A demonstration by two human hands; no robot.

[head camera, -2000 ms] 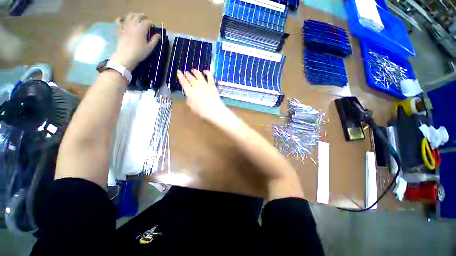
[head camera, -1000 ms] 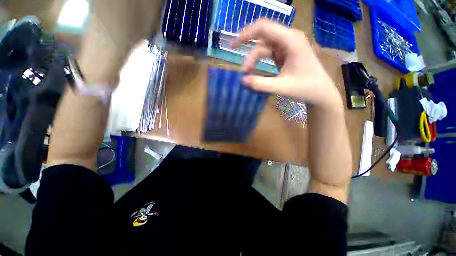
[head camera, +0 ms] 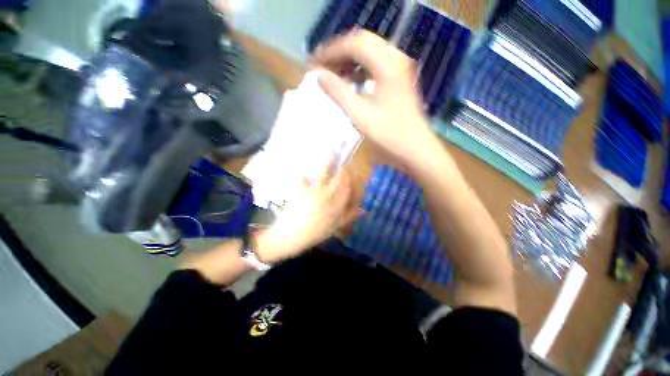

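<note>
The view is blurred. My left hand (head camera: 316,209) is at the lower part of the white sheet (head camera: 297,147), fingers bent against its edge. My right hand (head camera: 382,88) is over the sheet's upper end, thumb and fingers curled there. Whether either hand grips the sheet or the silver ribbons along its right edge cannot be told. A blue solar cell piece (head camera: 400,220) lies on the brown tabletop just right of my left hand, partly hidden by my right forearm.
Dark cell stacks (head camera: 437,55) and striped stacks (head camera: 507,103) stand at the far side on a teal mat (head camera: 492,158). Silver ribbons (head camera: 555,228), white strips (head camera: 558,312) and the black iron stand (head camera: 628,242) are at right. A grey-black machine (head camera: 176,110) is at left.
The view has swung left. Both hands have come to the white sheet. The blue cell piece, blurred below my right hand before, now lies beside my left hand.
</note>
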